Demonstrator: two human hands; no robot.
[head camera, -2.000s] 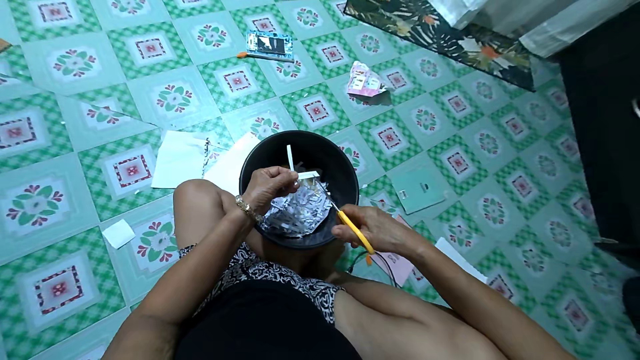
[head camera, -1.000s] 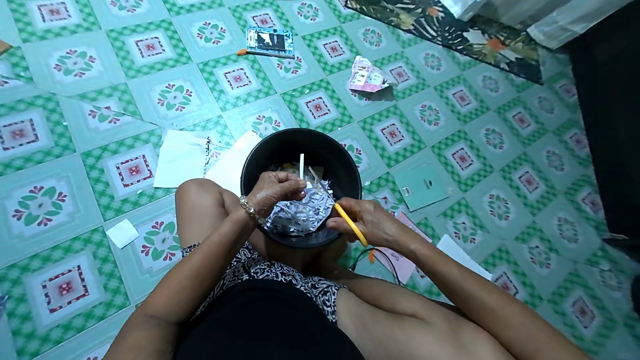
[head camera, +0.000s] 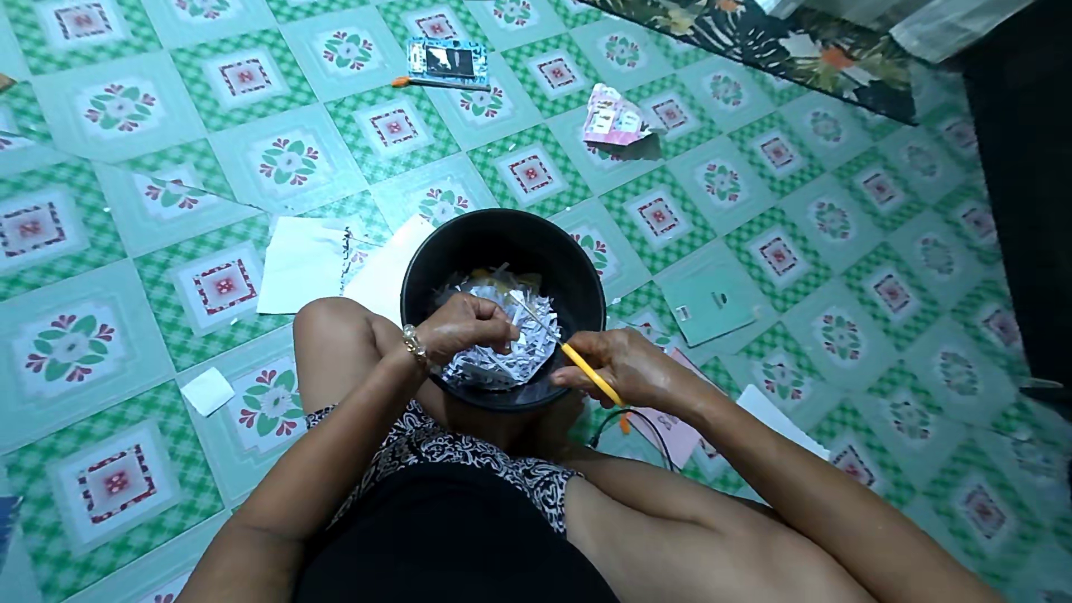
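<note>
A black round bucket (head camera: 586, 289) stands between the legs, with a heap of white paper scraps (head camera: 494, 368) inside. My right hand (head camera: 624, 368) is at the bucket's right rim, holding scissors with yellow handles (head camera: 590, 374); their blades point up and left over the scraps. My left hand (head camera: 473, 327), with a bracelet at the wrist, is over the left part of the heap with its fingers pinched together. Whether a small piece of paper is between those fingers cannot be made out.
On the patterned green floor lie white paper sheets (head camera: 301, 266) left of the bucket, a small white paper (head camera: 208, 391), a green folder or card (head camera: 710, 293), pink paper (head camera: 678, 427) and a dark cable (head camera: 657, 427) at right. Farther off are crumpled pink paper (head camera: 615, 117) and a phone-like object (head camera: 448, 61).
The white paper strip that stood up from my left fingers in the earlier frames no longer shows there. Both hands remain over the bucket, the right still with the scissors.
</note>
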